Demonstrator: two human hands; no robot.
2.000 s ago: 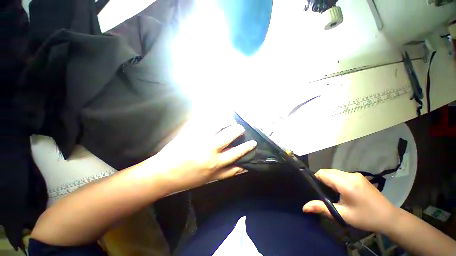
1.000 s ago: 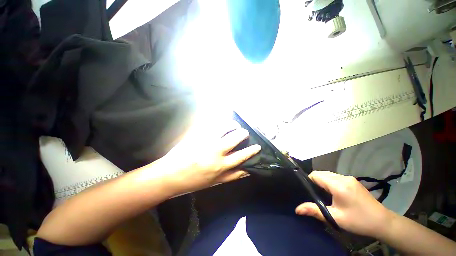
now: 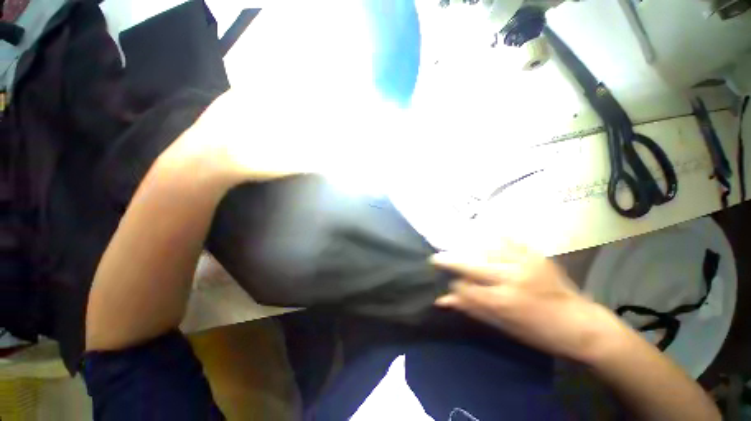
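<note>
A dark cloth panel [image 3: 329, 255] lies over the front edge of the white machine table, blurred and glared to grey. My right hand [image 3: 494, 284] grips its right end between thumb and fingers near the table edge. My left forearm reaches up over the cloth's left part, but my left hand is lost in the bright glare, so its grip does not show. The black fabric shears [image 3: 622, 136] lie on the table at the right, blades towards the back, loop handles towards the front.
A dark garment pile [image 3: 62, 173] is at the left. A blue piece [image 3: 397, 49] hangs at the top centre. Slim dark snips [image 3: 711, 140] lie right of the shears. A white round lid [image 3: 716, 288] holds a black cord scrap [image 3: 669, 312]. A yellow crate [image 3: 41, 399] is lower left.
The shears have left my right hand and lie on the table. My right hand now holds the cloth. My left arm has swung up and away into the glare, and the cloth has shifted towards the right.
</note>
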